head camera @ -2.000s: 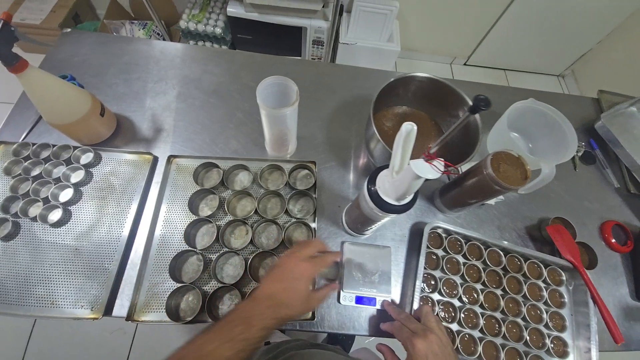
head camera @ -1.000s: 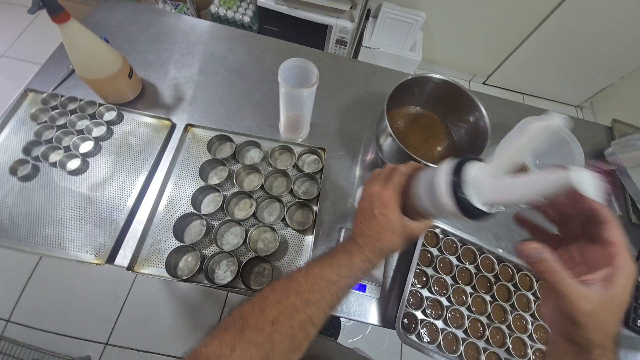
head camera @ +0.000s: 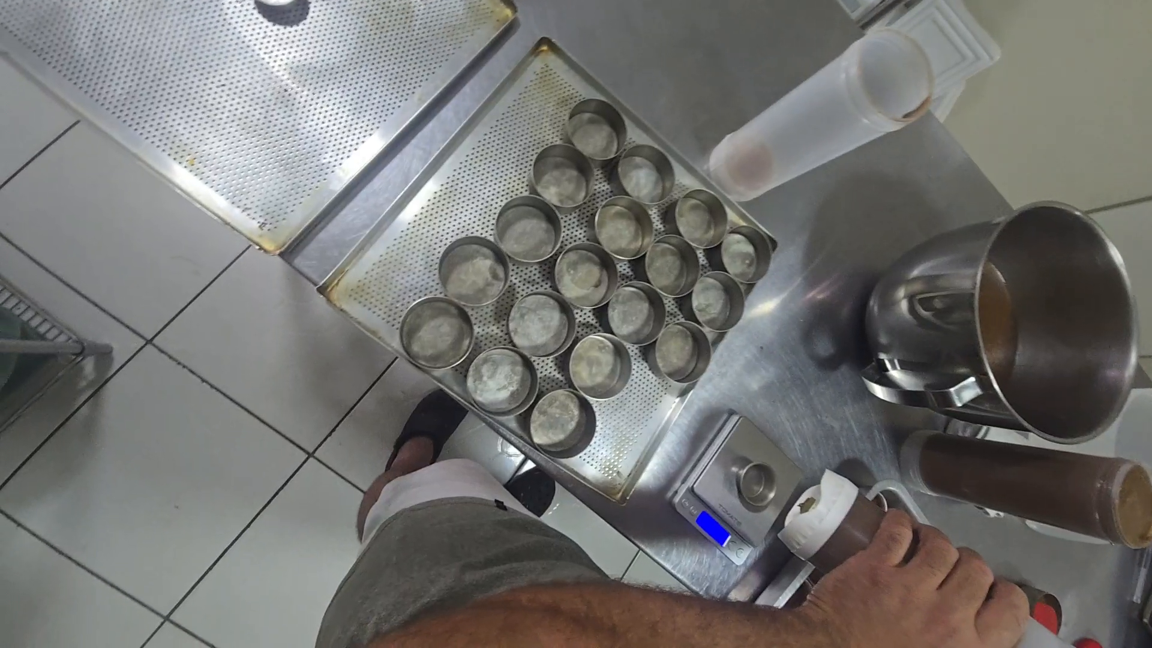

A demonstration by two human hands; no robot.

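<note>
My left hand (head camera: pixel 918 580), at the lower right, is closed around the brown-filled body of a handheld dispenser (head camera: pixel 823 522). Its white end cap, with a brown smear, points left toward a digital scale (head camera: pixel 740 490). A small round metal mould (head camera: pixel 756 483) stands on the scale's plate, and the display is lit blue. My right hand is not in view. Larger metal rings (head camera: pixel 540 324) stand in rows on a perforated tray (head camera: pixel 432 216) to the left of the scale.
A steel bowl (head camera: pixel 931 315) with brown mixture stands at the right, above a brown-filled clear cylinder (head camera: pixel 1008 481). A translucent container (head camera: pixel 819 112) is beyond the ring tray. Another perforated tray (head camera: pixel 297 99) lies upper left. The steel table's edge (head camera: pixel 648 553) runs beside my legs.
Two seconds ago both hands were beside the scale, and its plate bore no mould. The dispenser, then standing, was lifted and now lies tilted in my left hand. The view has swung left and rotated.
</note>
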